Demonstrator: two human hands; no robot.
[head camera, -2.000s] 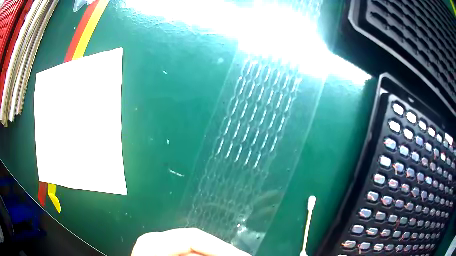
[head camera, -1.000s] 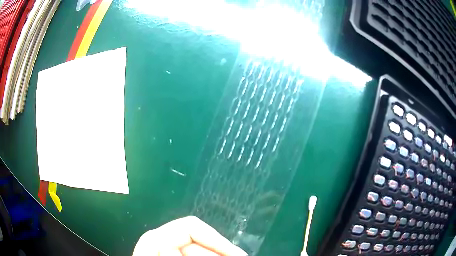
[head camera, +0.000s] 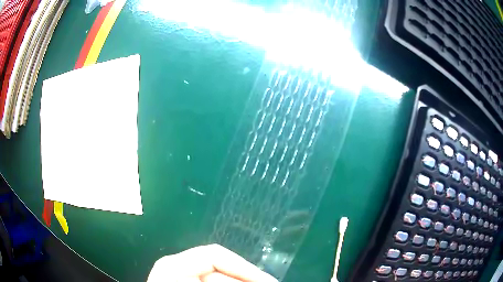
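Observation:
My left hand (head camera: 207, 267) shows at the bottom edge, pale from glare and mostly cut off. Its fingertips are below the frame, so I cannot tell whether it holds anything. My right hand is not in view. A clear strip (head camera: 281, 132) with rows of small oval outlines lies flat just beyond the hand, its far part washed out by glare. A cotton swab (head camera: 340, 248) lies to the right of the strip. A black tray (head camera: 411, 137) on the right has rows of pockets with silvery oval components, some with reddish specks.
A white paper sheet (head camera: 91, 137) lies at the left on the green tabletop (head camera: 171, 209), over red and yellow tape (head camera: 99, 36). Pale boards (head camera: 34, 66) and red trays (head camera: 11, 41) stand at the left edge. A second black tray (head camera: 458, 44) lies far right.
The visible part of my left hand has shifted slightly and changed outline at the bottom edge. The strip, swab, paper and trays lie as before.

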